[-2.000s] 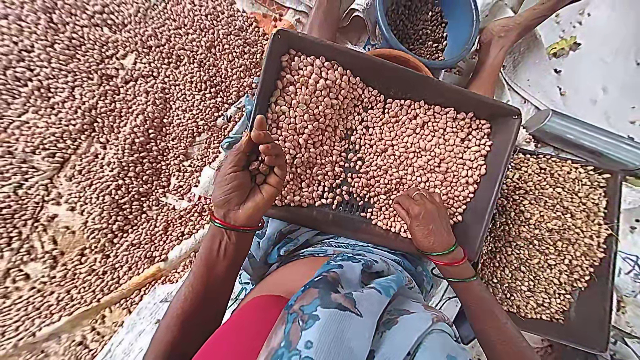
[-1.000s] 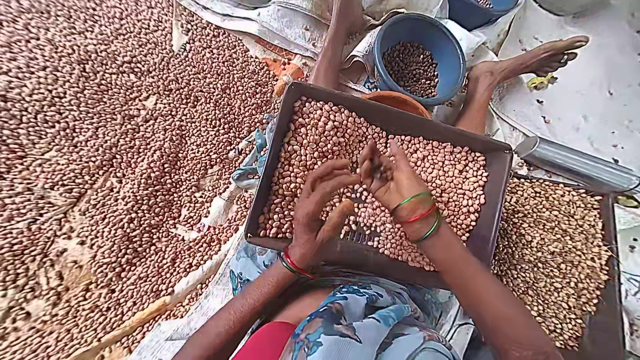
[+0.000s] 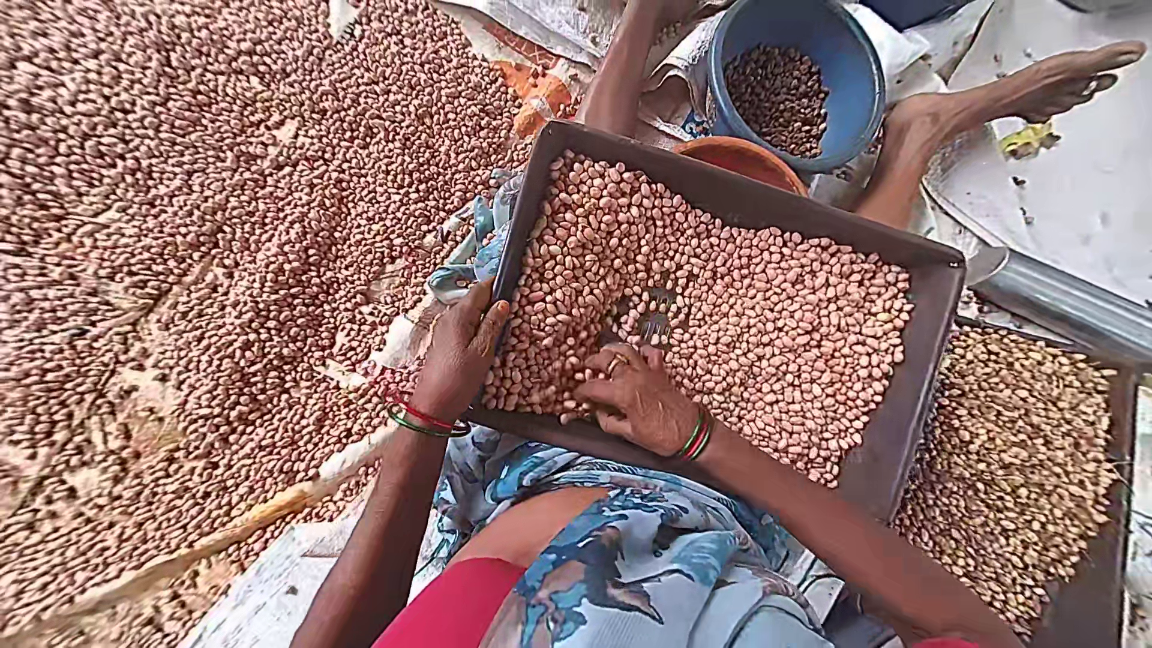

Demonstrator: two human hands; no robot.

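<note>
A dark rectangular tray lies tilted across my lap, filled with pinkish-brown nuts or seeds. My left hand grips the tray's left wall, thumb on the near side and the other fingers partly hidden by the wall. Inside the tray, near its front left, my right hand rests on the nuts with bent fingers. Whether it pinches any is hidden. A small patch of the tray's slotted floor shows just beyond the fingers.
Many similar nuts spread over the ground at left. Beyond the tray stand a blue tub of darker pieces and an orange-brown bowl. At right are a second tray of paler nuts and a grey metal cylinder. My bare feet flank the tub.
One second ago both hands were raised together over the tray. My left hand has moved to the tray's left wall and taken hold; my right hand has come down onto the nuts.
</note>
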